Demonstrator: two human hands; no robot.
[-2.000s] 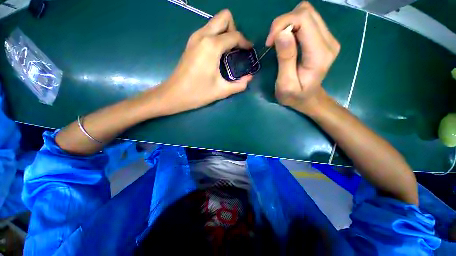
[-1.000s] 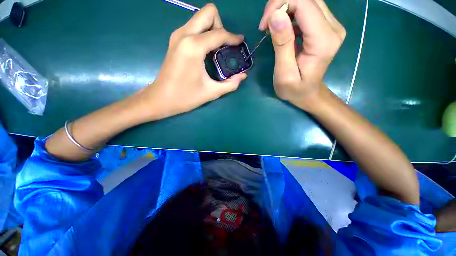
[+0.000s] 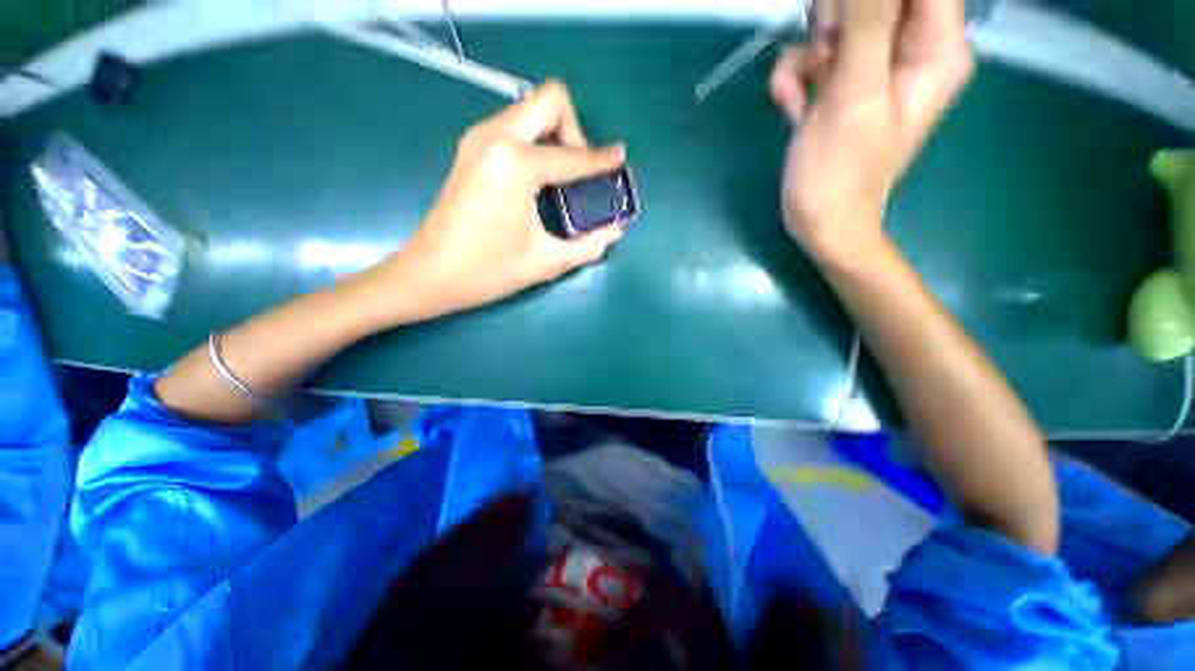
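A dark smartwatch body (image 3: 599, 201) with a thin bright rim is held by its edges in my left hand (image 3: 505, 210), a little above the green bench top (image 3: 629, 347). My right hand (image 3: 872, 118) is away from it, raised near the top edge by the white rail, with its fingers blurred and partly cut off by the frame's top. A pale thin strip (image 3: 734, 66) shows left of those fingers; I cannot tell whether it is held.
A clear plastic bag (image 3: 112, 230) lies at the left, with a small black block (image 3: 115, 79) above it. White strips (image 3: 439, 59) lie by the white rail (image 3: 629, 11). A lime-green fan part (image 3: 1164, 315) stands at the right. A blue sleeve (image 3: 24, 446) is at the left edge.
My right hand has moved up and right, away from the watch body; the thin tool no longer touches it. My left hand still holds the watch body. The view has shifted, showing more rail.
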